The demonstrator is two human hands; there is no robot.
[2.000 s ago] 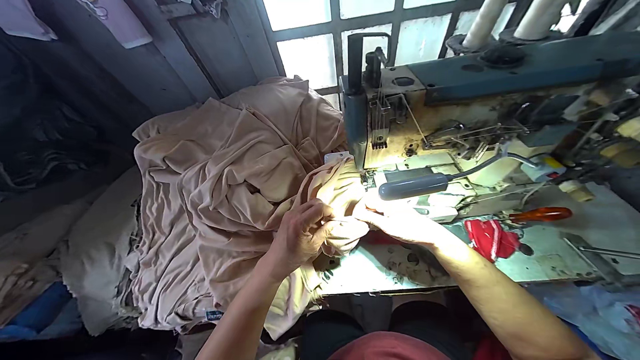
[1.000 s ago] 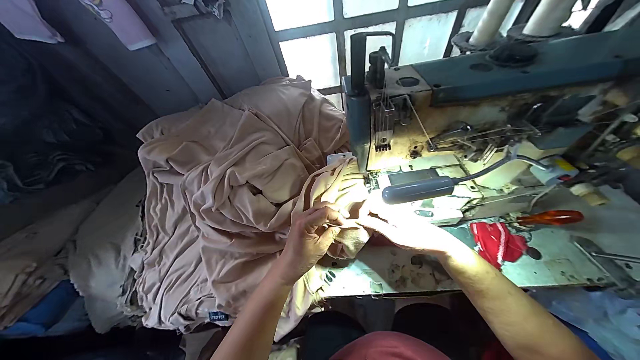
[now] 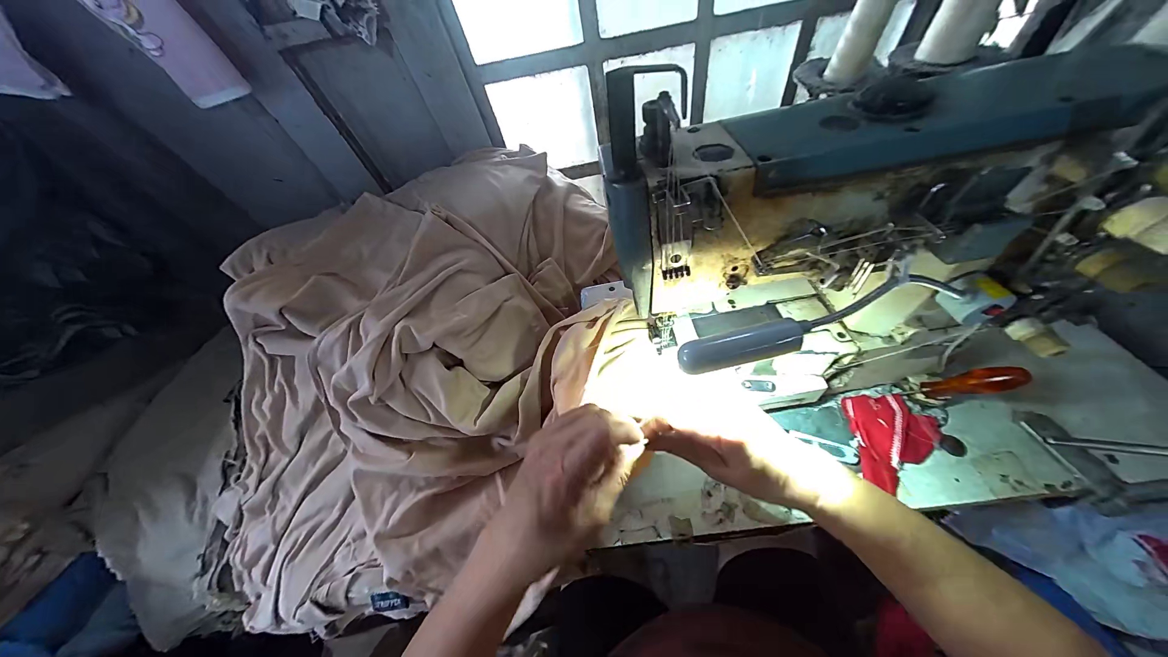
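Observation:
A large heap of beige knit fabric (image 3: pixel 429 338) lies left of an industrial sewing machine (image 3: pixel 693 228). Its edge runs up to the needle area, brightly lit by a grey gooseneck lamp (image 3: pixel 741 346). My left hand (image 3: pixel 579 461) is closed on the fabric edge in front of the needles. Fingertips of my right hand (image 3: pixel 712 447) meet those of the left and pinch at the same edge; glare hides part of the cloth between them.
On the machine table (image 3: pixel 985 465) lie a red cloth piece (image 3: pixel 890 438), an orange-handled screwdriver (image 3: pixel 981 381) and metal tweezers (image 3: pixel 826 445). Thread cones (image 3: pixel 954 27) stand behind the machine head. A barred window (image 3: pixel 547 109) is at the back. Plastic bags (image 3: pixel 1077 547) sit at lower right.
Both hands have moved down and toward my body, away from the needle area, with their fingertips together at the fabric edge.

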